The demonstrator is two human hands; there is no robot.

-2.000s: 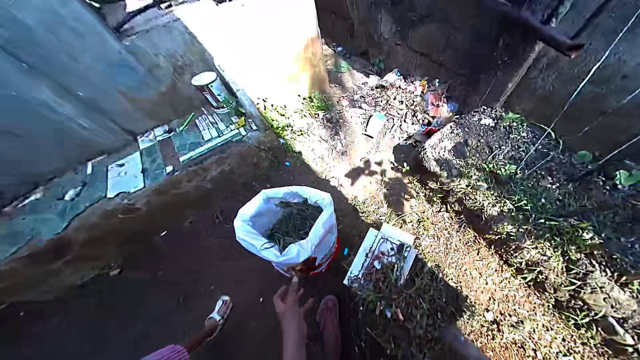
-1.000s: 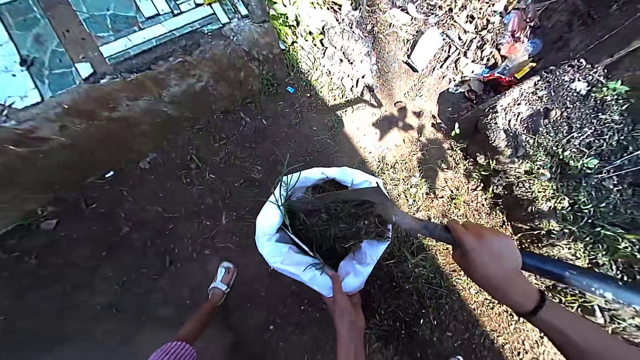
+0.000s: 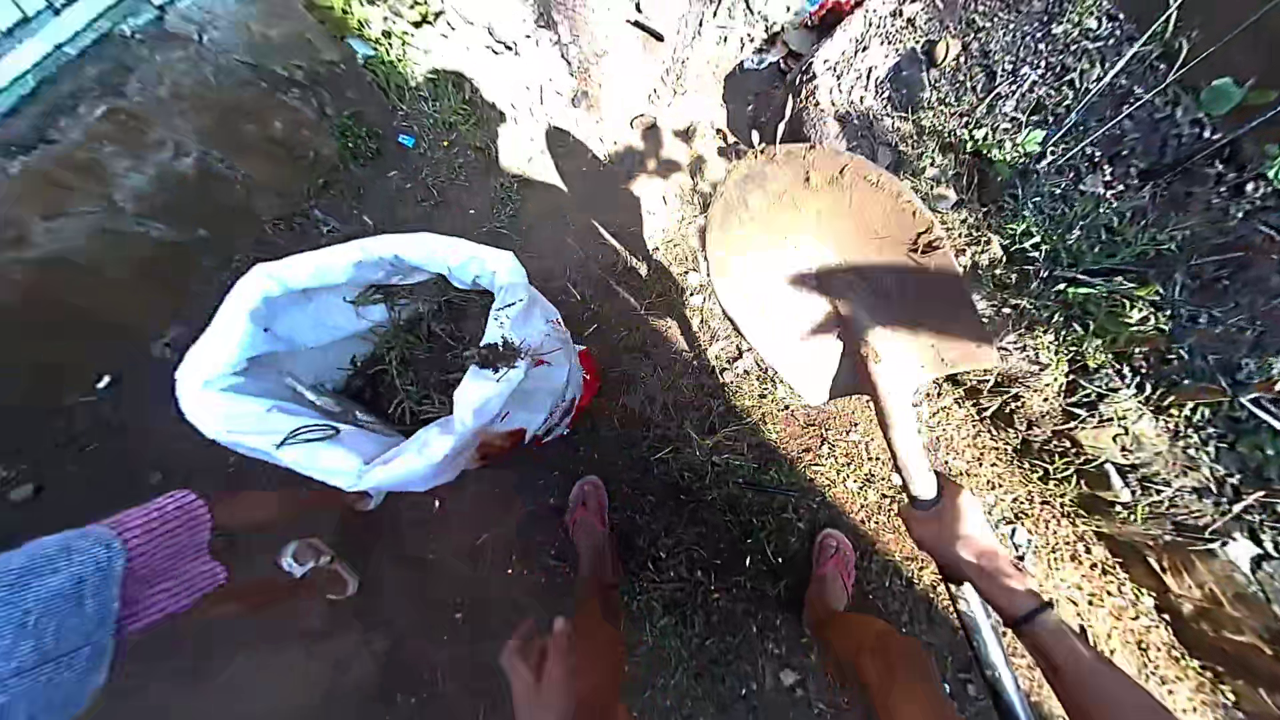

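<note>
My right hand (image 3: 950, 530) grips the shaft of a shovel (image 3: 830, 250), whose broad, soil-stained blade points away from me over sunlit ground at the upper right. At centre left stands a white woven sack (image 3: 245, 370), its rim rolled open, with cut grass and soil (image 3: 420, 350) inside. A patch of red shows on its right side. My left hand (image 3: 540, 665), blurred, is low in the frame below the sack; it touches neither the sack nor the shovel, and its fingers seem loosely bent with nothing seen in them.
Another person's arm in a pink striped sleeve (image 3: 165, 555) reaches to the sack's lower rim from the left, near a white sandal (image 3: 318, 568). My feet in pink flip-flops (image 3: 590, 510) stand below the sack. Weeds (image 3: 1090, 270) and a dirt mound lie right, a tiled ledge (image 3: 60, 50) upper left.
The shovel blade, over the sack's mouth one second ago, is now away to its right. My left hand has let go of the sack's rim. The other person's arm now reaches to the sack.
</note>
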